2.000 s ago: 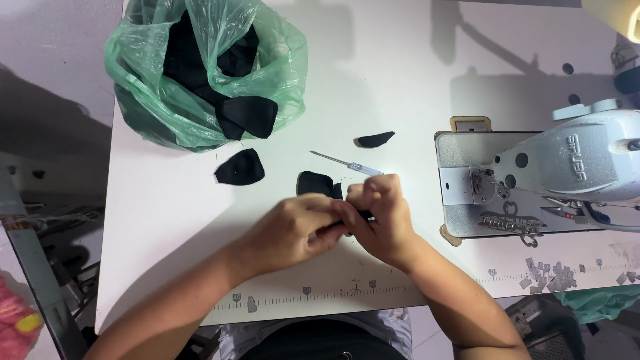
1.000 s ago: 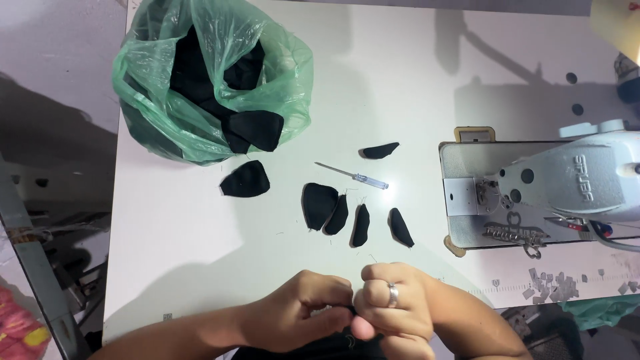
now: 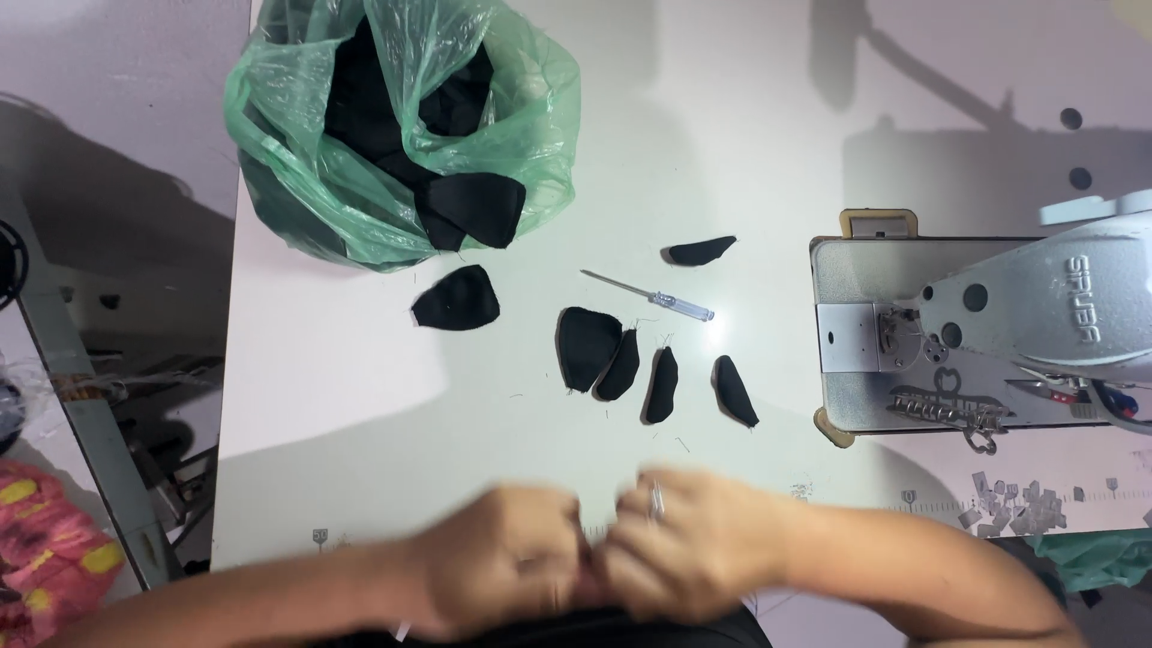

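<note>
My left hand [image 3: 508, 562] and my right hand [image 3: 688, 544], which wears a ring, are blurred and close together at the table's front edge. Their fingers are curled, and I cannot tell what lies between them. Beyond them lie several small black fabric pieces: a wide one [image 3: 588, 349], a narrow one [image 3: 618, 366] against it, another narrow one [image 3: 662, 387], and one farther right [image 3: 736, 391]. A small screwdriver with a clear handle [image 3: 681, 306] lies behind these. A curved black piece [image 3: 702, 251] is past the screwdriver, and a wide black piece [image 3: 457, 299] lies to the left.
A green plastic bag [image 3: 531, 117] holding black fabric stands at the back left. A Siruba sewing machine [image 3: 1071, 297] is on the right, with a metal hair claw clip [image 3: 949, 409] on its bed. Small grey chips [image 3: 1017, 506] lie near the front right edge of the table.
Both hands have moved back toward my body from over the fabric pieces, uncovering the narrow black pieces and the screwdriver's handle. The loose pieces look unmoved since one second ago.
</note>
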